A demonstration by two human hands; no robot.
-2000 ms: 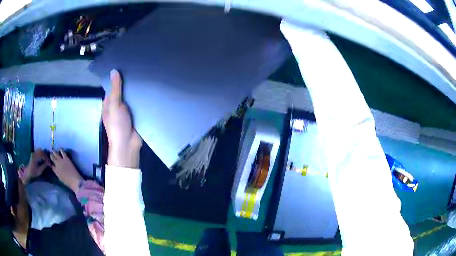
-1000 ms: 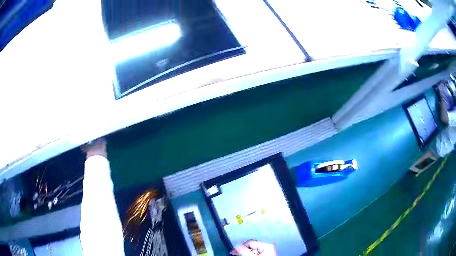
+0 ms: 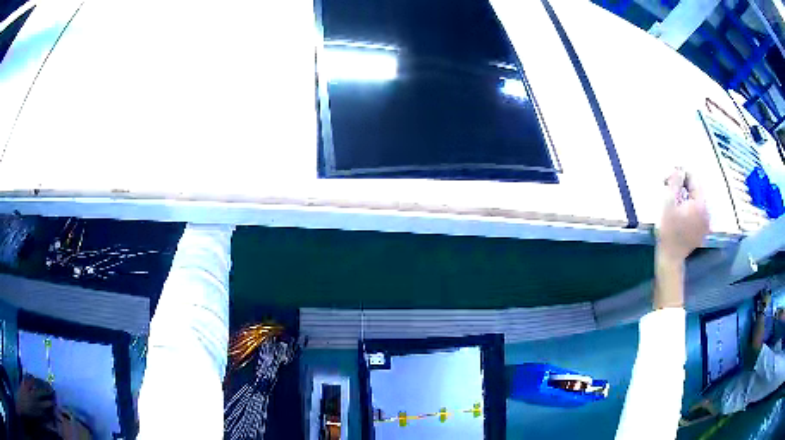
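Observation:
A display module in a black frame [image 3: 430, 382], with a silver-grey face and yellow tape tabs along a thin line, lies on the bench at lower centre. My right hand [image 3: 684, 219] is raised at the right, in front of a bright white surface, above the rail. Its fingers are bunched and overexposed; whether they pinch something cannot be told. My left sleeve [image 3: 185, 326] reaches up to the rail at centre left, and my left hand is hidden there.
A white rail [image 3: 413, 216] crosses the view below a dark glossy panel [image 3: 430, 94]. A blue tape dispenser [image 3: 555, 384], orange and silver wire bundles [image 3: 258, 365] and a white tray [image 3: 330, 378] lie on the bench. Another person's hands [image 3: 52, 412] are at lower left, over another module.
The grey sheet held two seconds ago is out of view. My right hand has gone from the module up to the right. My left hand, at the rail one second ago, is now hidden. The view has shifted.

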